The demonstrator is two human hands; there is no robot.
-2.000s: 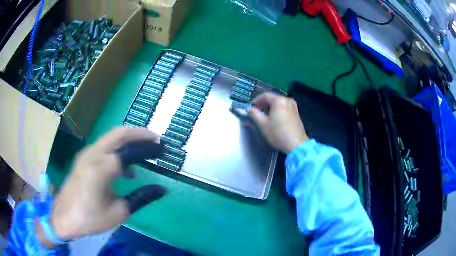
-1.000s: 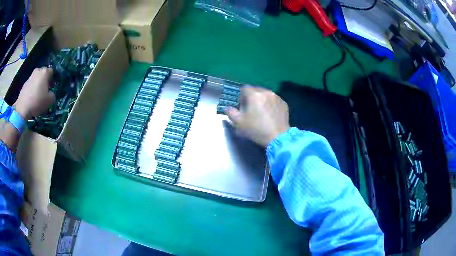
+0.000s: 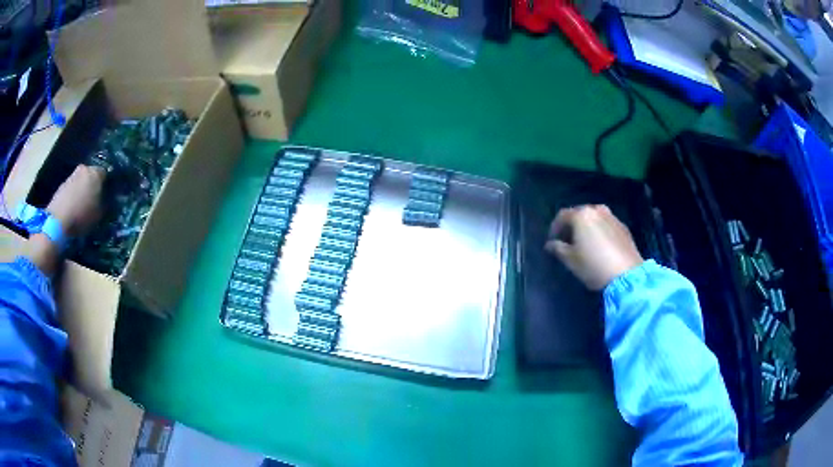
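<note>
My left hand [image 3: 77,202] is inside the open cardboard carton [image 3: 179,196] at the left, among loose green capacitors [image 3: 151,146]. Its fingertips are hidden, so I cannot tell what it holds. My right hand [image 3: 592,244] is over the shallow black tray [image 3: 557,319], fingers bent down; whether it pinches a tiny piece cannot be seen. The metal tray [image 3: 416,315] lies between the hands. It holds two long rows of green capacitors [image 3: 336,242] and a short third row [image 3: 426,196] near its back edge.
The deep black bin [image 3: 708,301] with scattered parts stands at the right. A second carton [image 3: 274,73] stands behind the open one. A clear bag [image 3: 420,32], a red-handled tool [image 3: 580,35] and its black cord lie at the back. Blue bins [image 3: 804,155] stand at the right edge.
My left hand has gone from the metal tray into the carton and stayed there. My right hand has left the short row, now one group longer, and moved right over the black tray.
</note>
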